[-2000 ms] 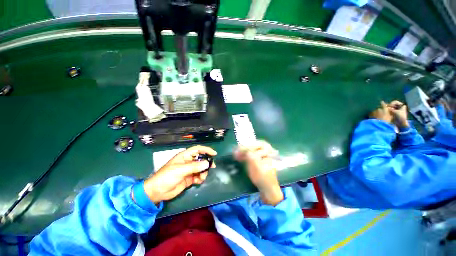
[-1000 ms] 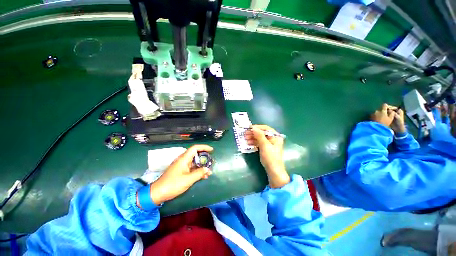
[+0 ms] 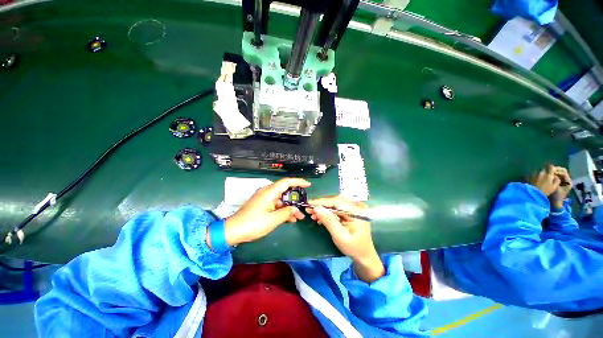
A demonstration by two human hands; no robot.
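My left hand (image 3: pixel 268 214) holds a round black module (image 3: pixel 293 197) with a yellowish centre between thumb and fingers, in front of the press base. My right hand (image 3: pixel 347 228) holds a thin stick, tweezers or a pick pen (image 3: pixel 344 212), like a pencil, with its tip at the module's lower right edge. Anything on the tip is too small to tell. A white sticker sheet (image 3: pixel 352 173) with rows of small marks lies right of the base. The press fixture (image 3: pixel 274 150) stands behind my hands, with a clear block (image 3: pixel 287 109) under a pale green plate.
Several round modules (image 3: pixel 188 158) lie left of the base, others farther off. A black cable (image 3: pixel 125 137) runs left. A blank white card (image 3: pixel 244 193) lies in front of the base, a spare sheet (image 3: pixel 352 113) behind the strip. A person in blue (image 3: pixel 539 251) works at right.
My right hand has moved left from the sticker sheet to the module with the stick. The module stays in my left hand. The view has shifted, and a third module now shows beside the base.
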